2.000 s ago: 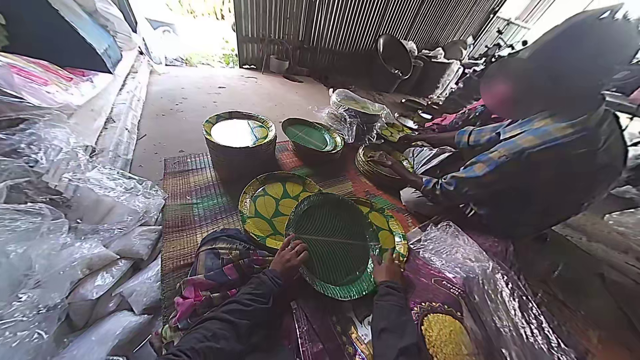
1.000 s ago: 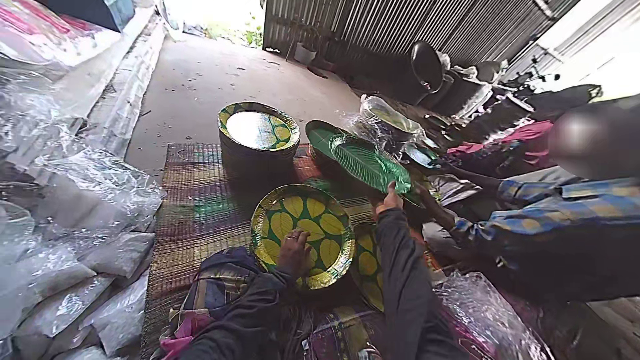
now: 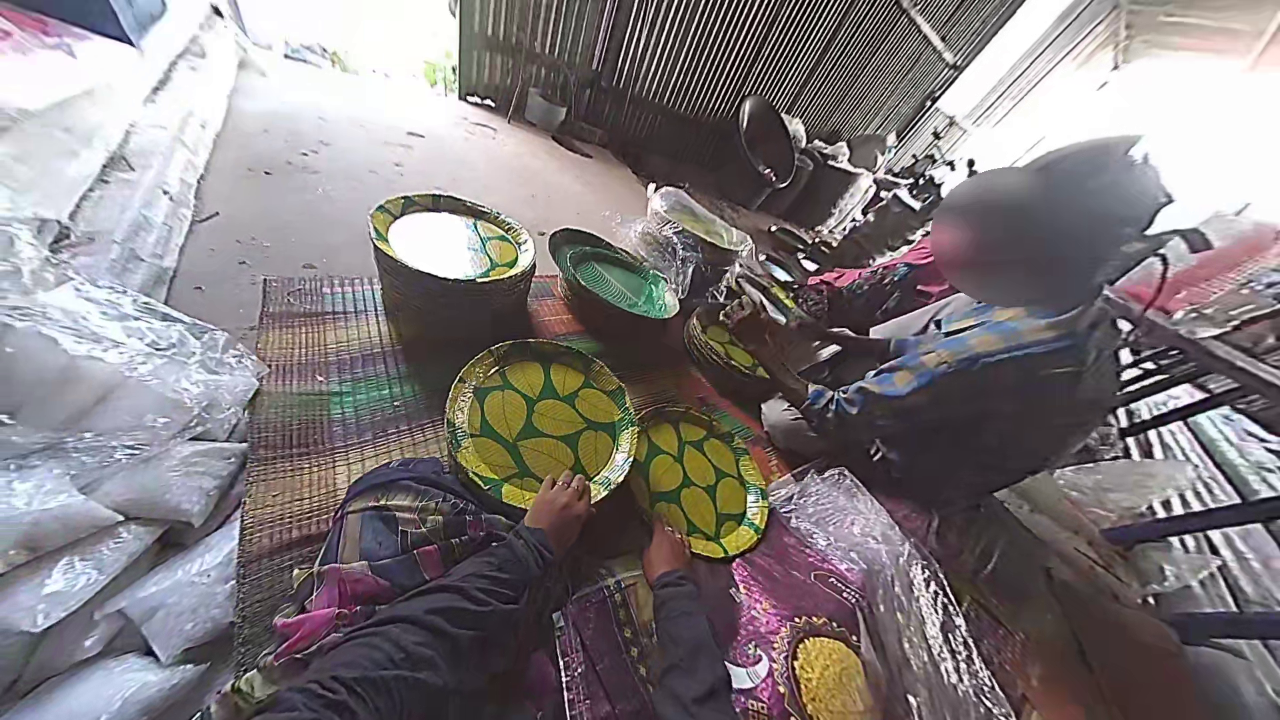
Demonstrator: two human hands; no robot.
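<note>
My left hand (image 3: 560,508) rests with its fingers over the near rim of a round plate with yellow leaves on green (image 3: 540,425), which tops a pile. Beside it on the right lies a second leaf-patterned plate (image 3: 700,480), and my right hand (image 3: 665,550) is at its near left edge; whether the fingers grip it is unclear. Farther off stand a tall stack of leaf-patterned plates (image 3: 452,290) and a stack with a plain green plate (image 3: 615,282) on top. Another leaf-patterned stack (image 3: 725,345) is by the co-worker's hands.
A co-worker in a checked-sleeve shirt (image 3: 960,390) sits at the right. Clear plastic bags (image 3: 120,370) heap along the left. A woven mat (image 3: 320,400) lies under the stacks. Folded cloth (image 3: 400,530) and a purple printed bag (image 3: 800,600) are near my arms. Corrugated metal sheets (image 3: 640,70) stand behind.
My right hand held a green plate out over the green stack a second ago; it has let go and come back to the near right plate. My left hand stays at the leaf-patterned plate.
</note>
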